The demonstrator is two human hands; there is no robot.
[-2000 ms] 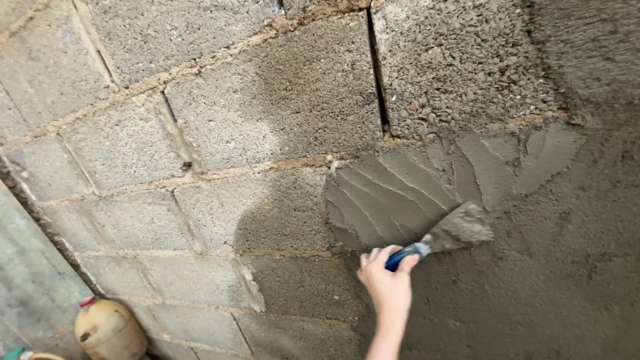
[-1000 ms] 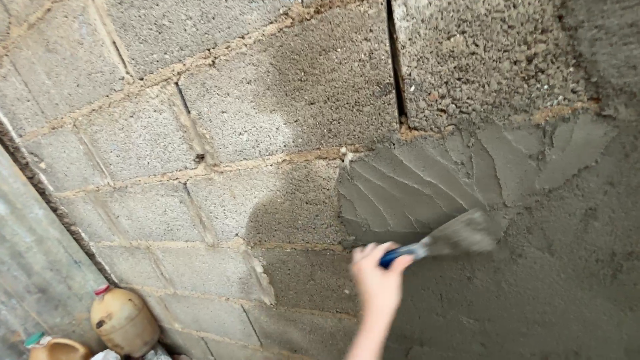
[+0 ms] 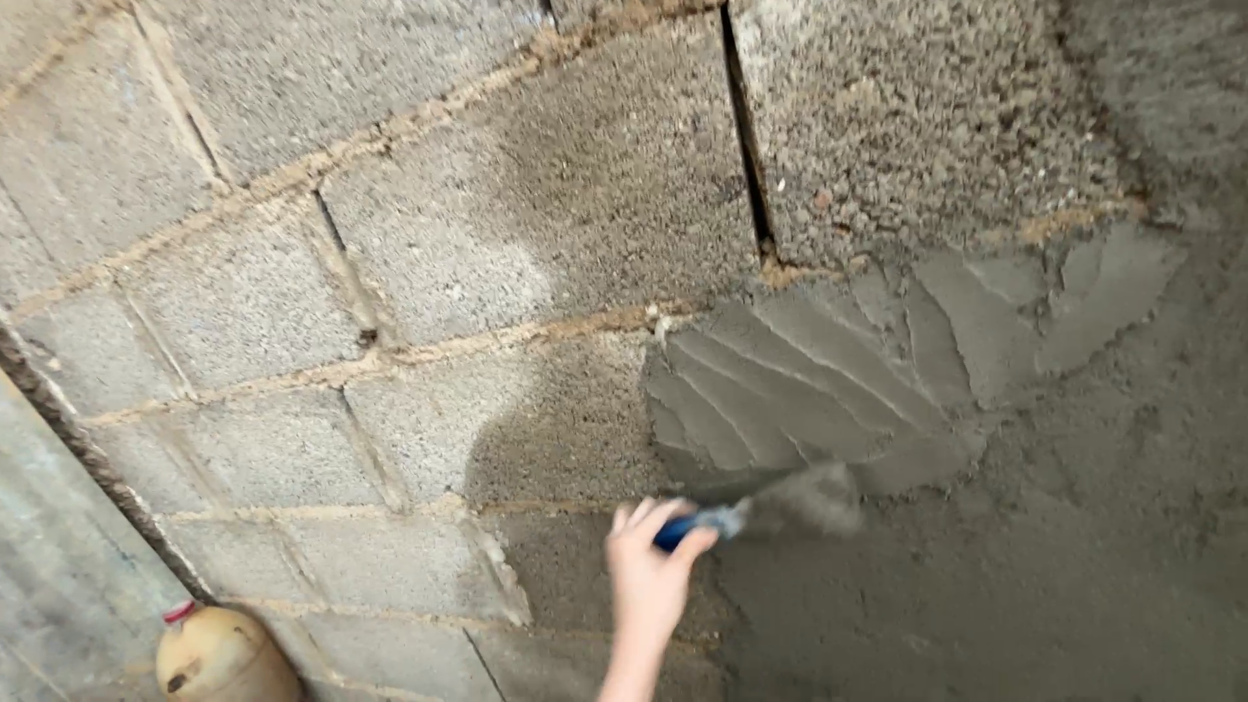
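My left hand (image 3: 648, 565) is closed around the blue handle of a putty knife (image 3: 799, 502) and reaches up from the bottom middle. The blade points right and is blurred. It lies over the lower edge of a ridged patch of wet mortar (image 3: 809, 380) on a concrete block wall (image 3: 439, 234). Smoother grey mortar (image 3: 975, 595) covers the wall to the right and below. Bare blocks left of the patch bear a dark, damp-looking area (image 3: 565, 429). My right hand is out of view.
At the bottom left stands a stained yellowish plastic jug (image 3: 229, 653) with a red cap. A metal-looking sheet (image 3: 68, 546) meets the block wall at the left edge. An open vertical gap (image 3: 746, 136) runs between two upper blocks.
My left hand has moved down and left with the putty knife, from over the mortar on the right to the patch's lower edge. The view has shifted somewhat.
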